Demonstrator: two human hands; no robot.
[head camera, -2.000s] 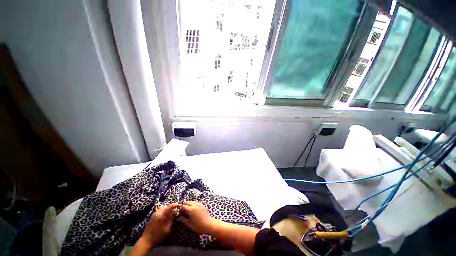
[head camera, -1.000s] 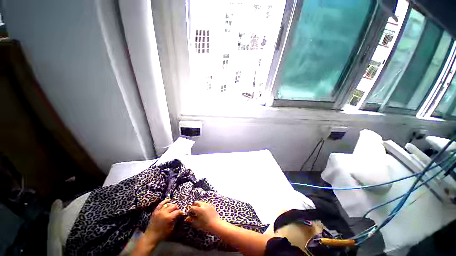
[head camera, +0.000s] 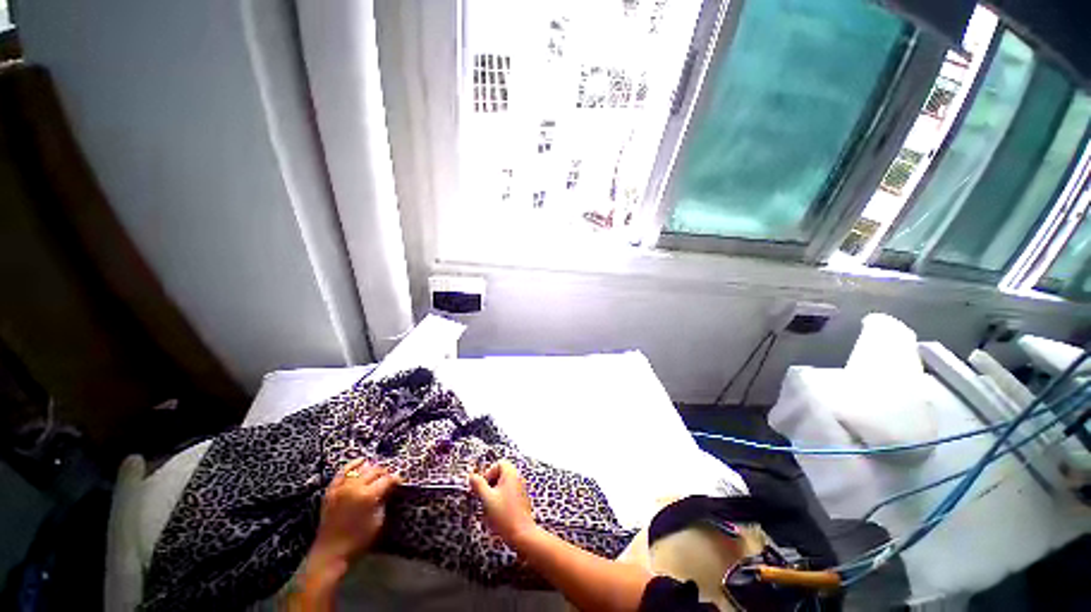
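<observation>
The leopard-print garment (head camera: 257, 490) lies bunched on the white padded table (head camera: 562, 401). My left hand (head camera: 355, 508) pinches the cloth at the near middle of the garment. My right hand (head camera: 503, 500) pinches it a short way to the right. A thin pale line, possibly a zip or a folded edge, runs straight between my two hands. The steam iron stands at the table's right end; its light brown handle (head camera: 799, 577) shows, and its plate is hard to make out.
Blue hoses (head camera: 945, 502) run from the iron to the upper right. A second white-covered table (head camera: 826, 418) with a padded form stands at the right. Windows and wall sockets (head camera: 457, 295) are behind the table. A brown panel is at the far left.
My hands were close together at a gathered spot; they have moved apart, and the cloth between them is now stretched along a pale line. The view has shifted slightly.
</observation>
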